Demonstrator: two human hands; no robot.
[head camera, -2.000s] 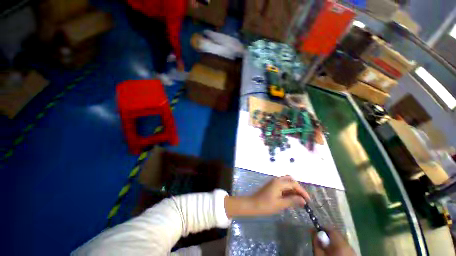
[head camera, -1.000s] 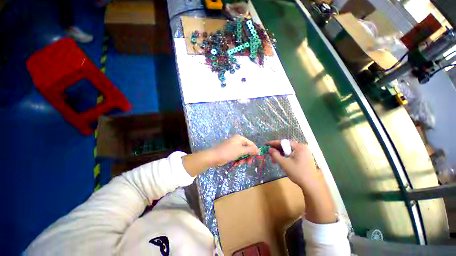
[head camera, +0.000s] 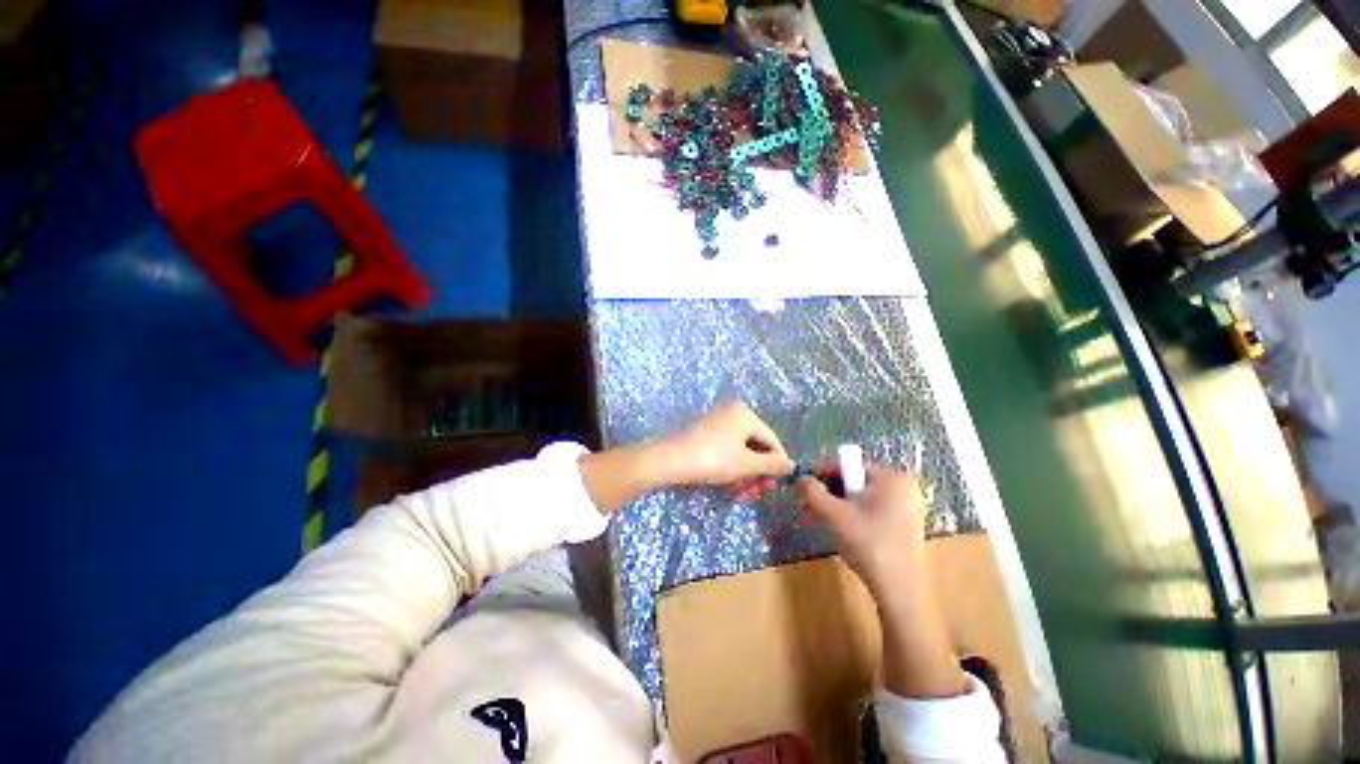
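My left hand (head camera: 731, 446) and my right hand (head camera: 877, 525) meet over the bubble wrap (head camera: 716, 351). Between their fingertips is a small dark-green wired piece (head camera: 800, 473) with red leads hanging around it. Both hands pinch at it; its exact shape is hidden by the fingers. My right hand also keeps a white-handled tool (head camera: 852, 469), its white grip standing up between the fingers. A tangled pile of green wired pieces (head camera: 768, 142) lies on the white sheet (head camera: 641, 232) farther up the bench.
Tan cardboard (head camera: 761, 634) lies nearest me, with a red-brown block (head camera: 758, 749) at the bottom edge and a dark tray partly behind my right wrist. The green conveyor (head camera: 1029, 373) runs along the right. A red stool (head camera: 246, 187) and open carton (head camera: 448, 373) are at the left.
From the earliest frame, the hands have come together at the wired piece, and the dark strip between them no longer shows. Since one second ago, the view has shifted slightly and the white grip is more upright.
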